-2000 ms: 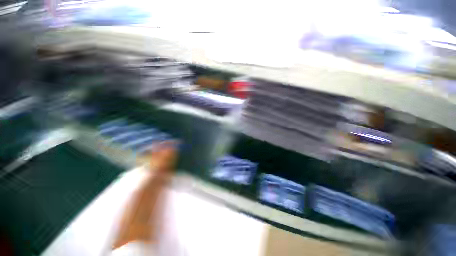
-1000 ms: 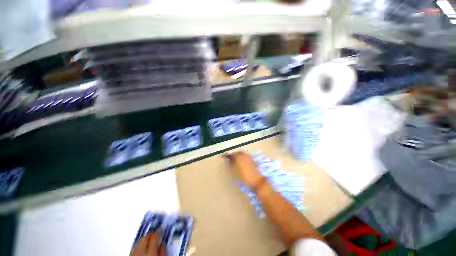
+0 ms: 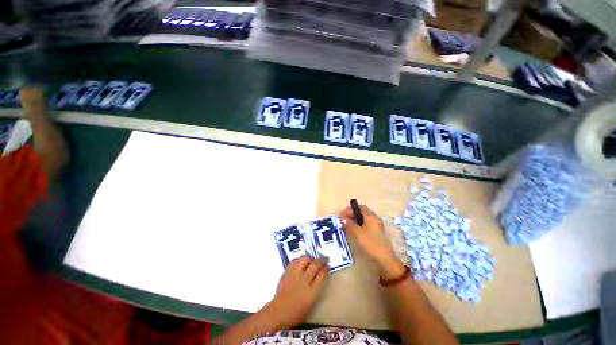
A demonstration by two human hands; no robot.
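Observation:
Two flat housings with pale rims and dark blocks lie side by side, the left one (image 3: 292,242) and the right one (image 3: 332,244), across the join of the white sheet (image 3: 196,215) and brown board (image 3: 344,303). My left hand (image 3: 302,284) holds them at their lower edges. My right hand (image 3: 368,236) grips a short black tool (image 3: 356,212) beside the right housing's upper right corner. Its fingertips are partly hidden. A heap of small pale blue pieces (image 3: 446,246) lies right of my right hand.
Paired and grouped housings (image 3: 348,128) lie on the dark green belt (image 3: 202,94) beyond a pale rail. A clear bag of blue pieces (image 3: 540,192) and a white ring (image 3: 600,138) are at right. Stacked trays (image 3: 338,34) stand behind. A person in orange (image 3: 27,195) reaches toward the belt at left.
The view has turned from left to the right, then downward. My right hand has moved from the heap's upper left to the housings, which my left hand was holding a second ago.

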